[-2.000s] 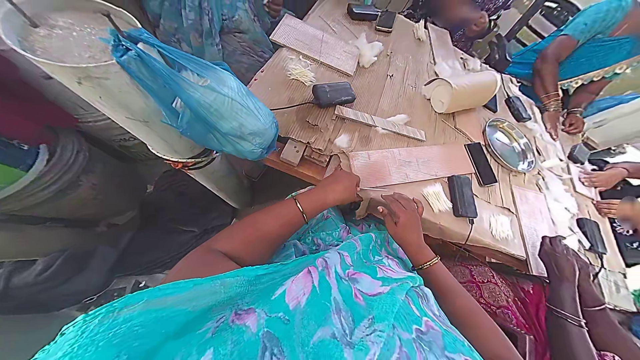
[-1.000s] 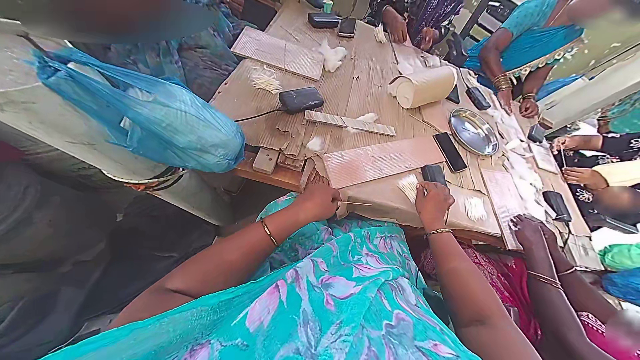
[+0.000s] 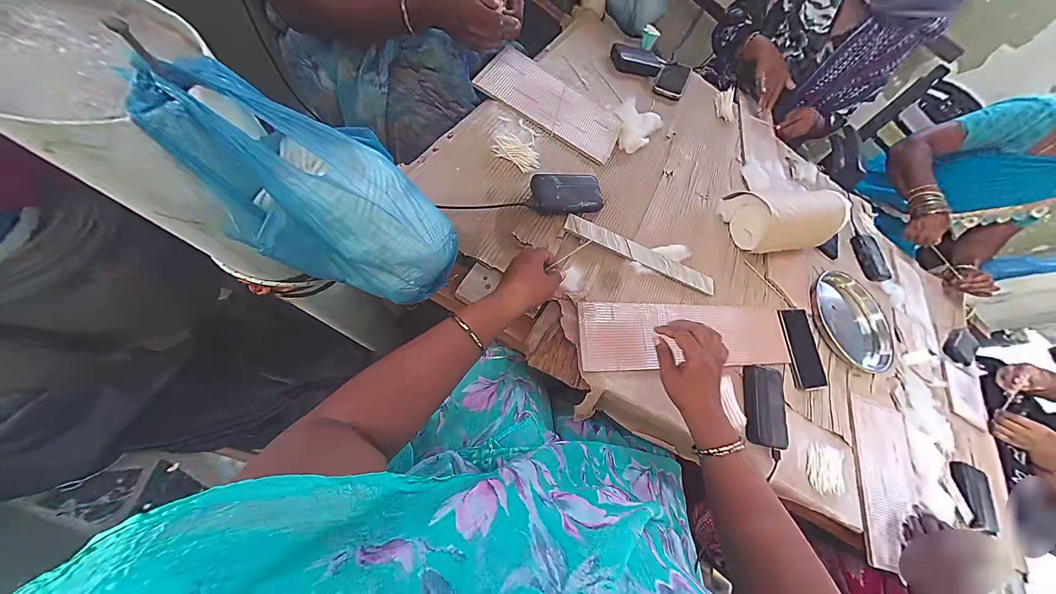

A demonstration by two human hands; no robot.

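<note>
My left hand [image 3: 532,280] pinches a thin stick [image 3: 571,256] near the table's left edge, beside a small cotton tuft [image 3: 572,280]. Over the pinkish ribbed board [image 3: 615,338] is my right hand [image 3: 693,351], fingers apart and curved, with nothing visible in it. A narrow striped strip of wood [image 3: 639,254] lies behind the board. Beside my right wrist, a bundle of white cotton wicks [image 3: 732,404] is partly hidden, next to a black box-shaped device [image 3: 766,406]. A dark phone [image 3: 801,350] touches the board's right end.
A blue plastic bag [image 3: 355,214] hangs from a white drum [image 3: 99,124] at left. A cotton roll [image 3: 788,221], a round steel plate [image 3: 853,322], another ribbed board [image 3: 549,103] and a black device [image 3: 566,194] with a cable stand on the table. Several people sit around it.
My left hand has moved from the near table edge to beside the cotton tuft. My right hand has moved left from the black device and wicks onto the ribbed board.
</note>
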